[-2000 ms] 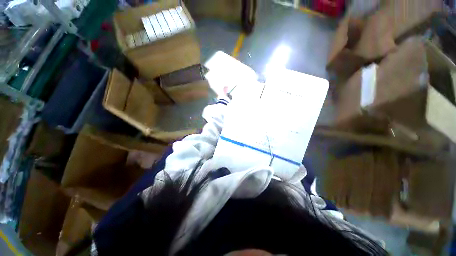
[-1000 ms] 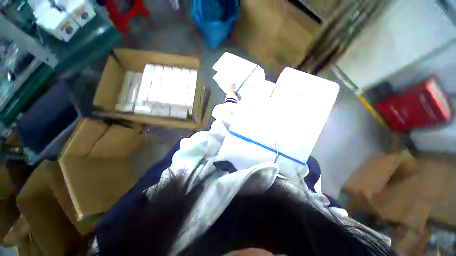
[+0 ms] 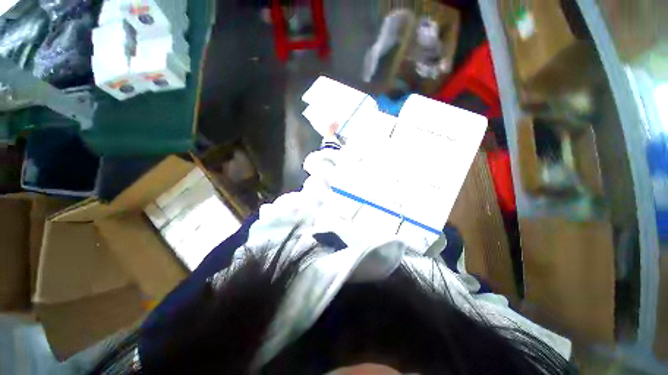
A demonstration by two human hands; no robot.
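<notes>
Several white banded booklet bundles (image 3: 433,157) are held in a stack against my chest, overexposed, with a blue band across the lower part. A smaller white bundle (image 3: 338,110) with a thin blue band sticks out at the upper left of the stack. My left hand (image 3: 333,131) shows only as a small patch of fingers at the smaller bundle, closed on it, with the white sleeve below. The rest of this hand is hidden by the bundles. My right hand is not visible.
A green bench (image 3: 139,132) at upper left holds small white boxes (image 3: 139,55). An open carton (image 3: 143,194) with white bundles stands at lower left, beside an open carton (image 3: 77,249). A red stool (image 3: 300,33) is ahead; shelving with cartons (image 3: 568,271) is at right.
My view has turned and moved along: the green bench and white boxes are nearer, the carton of white bundles has shifted lower, and shelving now shows at right. The held stack stays against my chest.
</notes>
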